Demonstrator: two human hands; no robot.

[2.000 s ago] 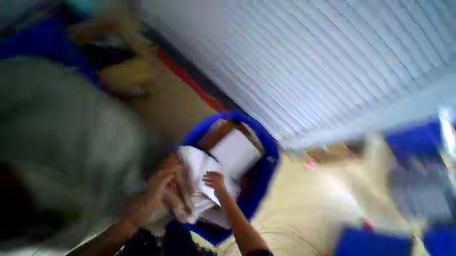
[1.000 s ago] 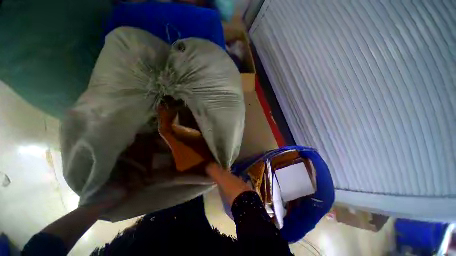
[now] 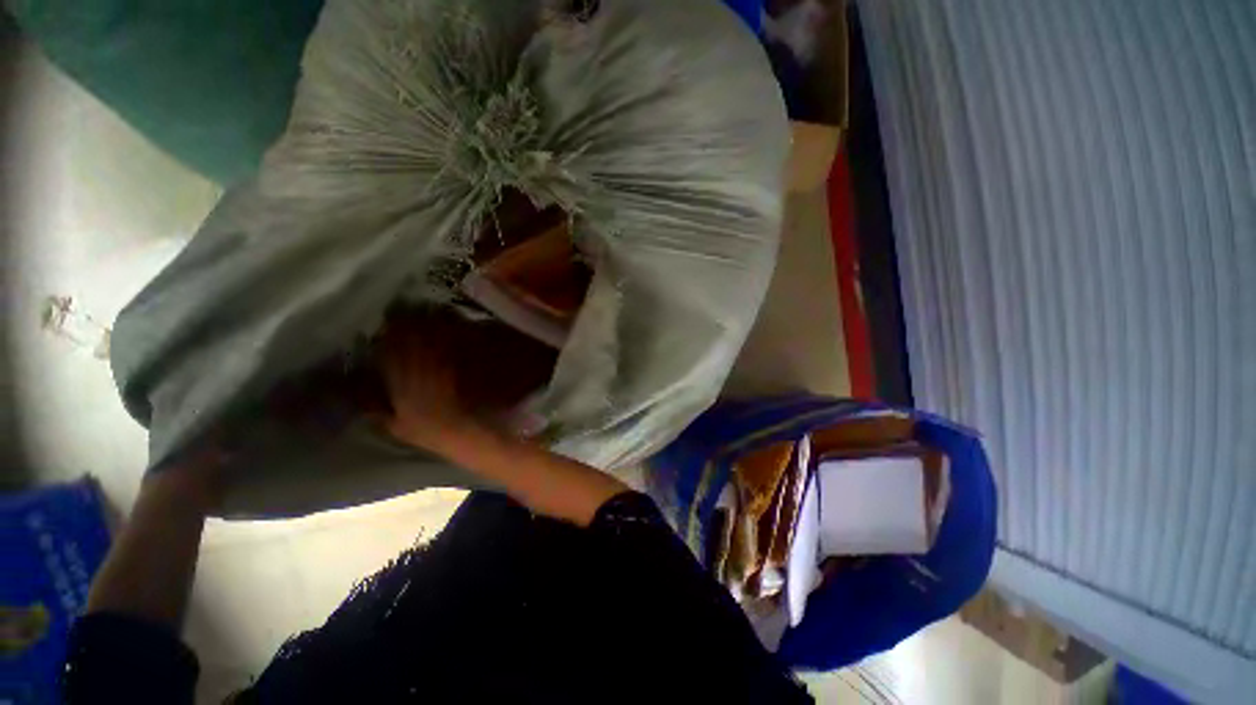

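Note:
The large grey-beige woven sack (image 3: 675, 248) bulges in front of me, its neck gathered and frayed, with a torn opening in its side. Orange-brown pieces (image 3: 548, 262) with a paler edge show in the opening. My right hand (image 3: 420, 386) reaches into the dark opening; its fingertips are blurred and I cannot tell what it touches. My left hand (image 3: 200, 468) is at the sack's lower left edge, its fingers hidden in shadow. The blue bin (image 3: 971, 551) stands right of the sack and holds brown pieces (image 3: 758, 510) and white squarish ones (image 3: 873, 504).
A white ribbed shutter (image 3: 1088, 276) runs along the right side. A cardboard box (image 3: 815, 154) stands beside it. A dark green sack (image 3: 179, 83) is at the upper left. A blue printed bag or packet (image 3: 53, 579) lies at the lower left on the pale floor.
The view has shifted closer over the sack. My right hand has moved left, from the orange-brown pieces at the opening's right side into its dark middle. The opening's lower edge has changed shape.

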